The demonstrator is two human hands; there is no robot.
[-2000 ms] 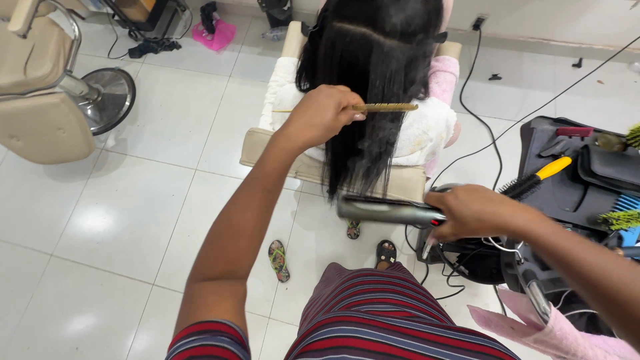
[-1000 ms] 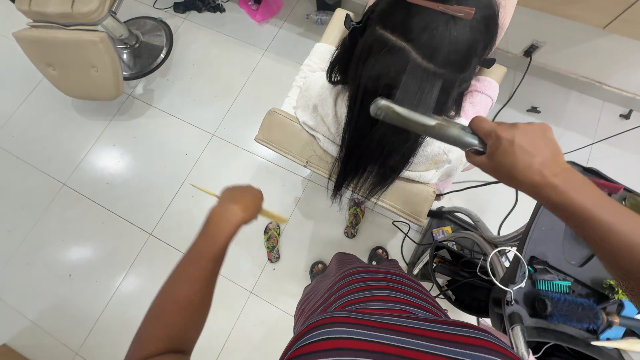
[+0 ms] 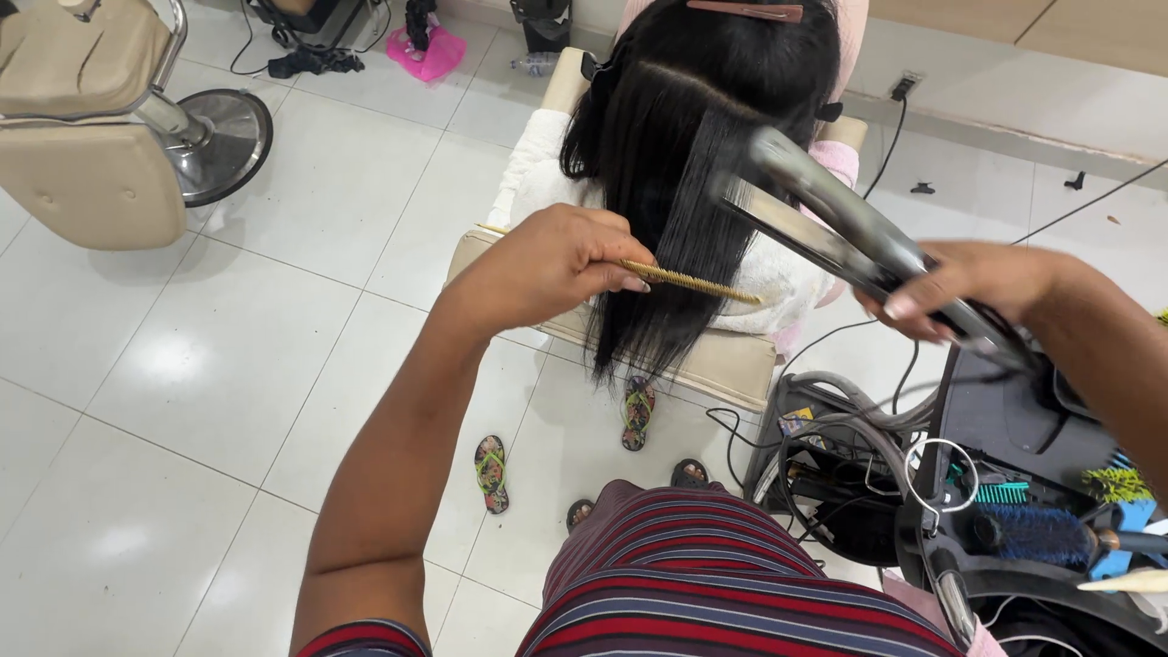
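My left hand (image 3: 566, 265) grips a gold tail comb (image 3: 693, 281), its teeth lying across the lower part of a seated person's long black hair (image 3: 675, 182). In my right hand (image 3: 967, 287) is a hair straightener (image 3: 839, 214); its two plates are apart, slightly blurred, at the right side of the hair. A pinkish-brown hair clip (image 3: 746, 11) holds the hair at the crown, and a parting line crosses the back of the head. Beneath the hair, a white towel (image 3: 534, 173) covers the person's shoulders.
A black trolley (image 3: 995, 401) on the right carries a blue round brush (image 3: 1036, 534) and a teal comb (image 3: 1002, 493). Cables hang beside it. Patterned flip-flops (image 3: 492, 474) lie on the tiled floor. At upper left stands a beige salon chair (image 3: 91, 182).
My left hand has moved from the lower left to the hair with the comb. The straightener has shifted right, and its plates now show apart.
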